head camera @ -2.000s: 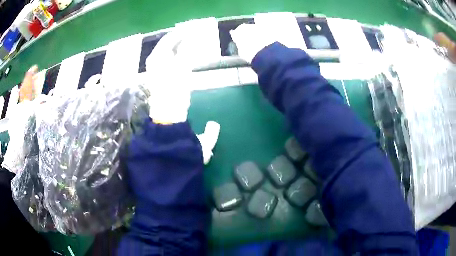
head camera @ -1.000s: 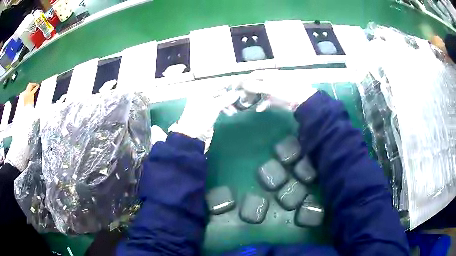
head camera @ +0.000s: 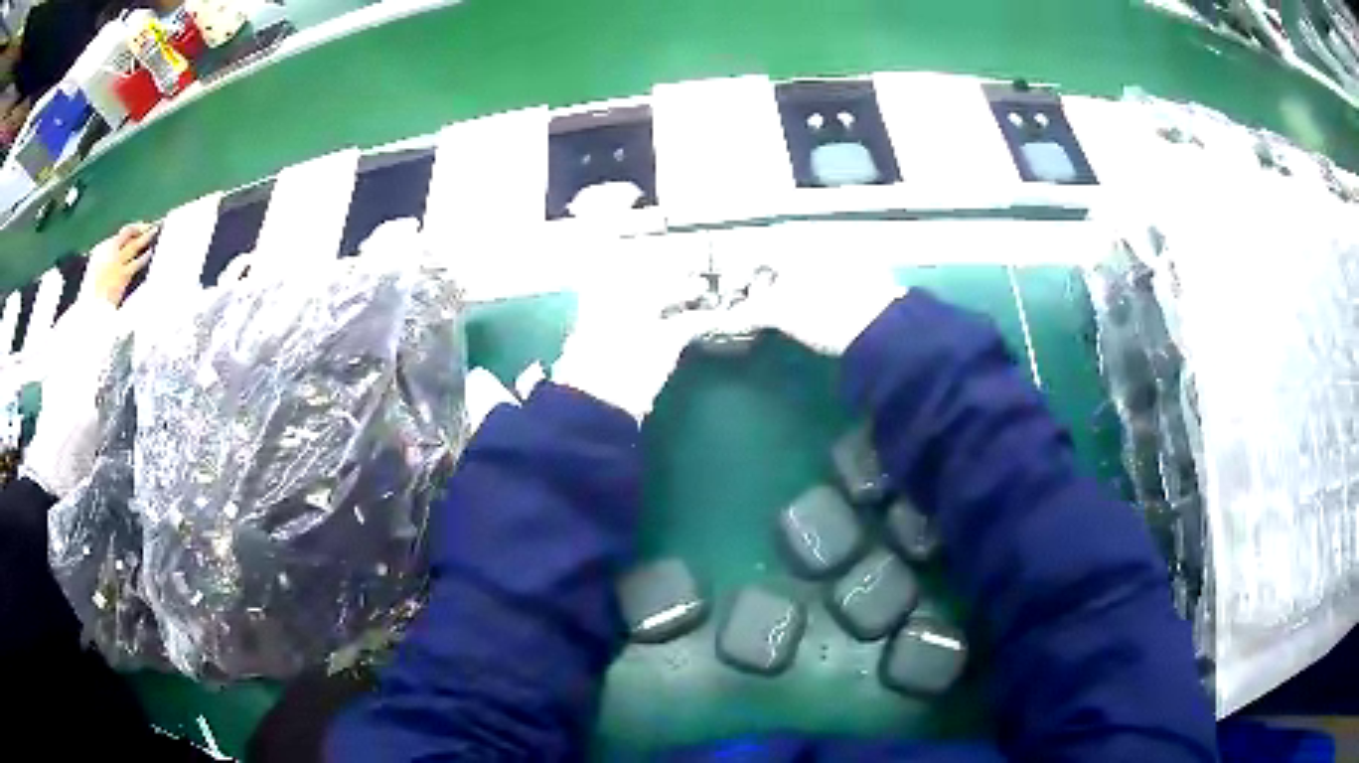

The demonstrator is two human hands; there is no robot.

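My left hand (head camera: 626,336) and my right hand (head camera: 820,298), both in white gloves and overexposed, meet above the green mat (head camera: 716,462). Between them they hold a dark charging case (head camera: 730,342), of which only the near edge shows; the fingers hide the rest. Whether it is open and whether earbuds are in it I cannot tell. Several loose charging cases (head camera: 762,628) lie on the mat in front of me. A small white piece (head camera: 489,397) lies beside my left sleeve.
White retail boxes with black insert trays (head camera: 839,134) line the green conveyor belt (head camera: 626,52). A large clear plastic bag (head camera: 283,477) bulges at left. Blister trays under a white sheet (head camera: 1289,403) stand at right. Another person's hand (head camera: 124,263) is at far left.
Two seconds ago my hands were up at the boxes; they came back together over the mat with a case between them. The view has shifted a little, and the boxes appear farther right.
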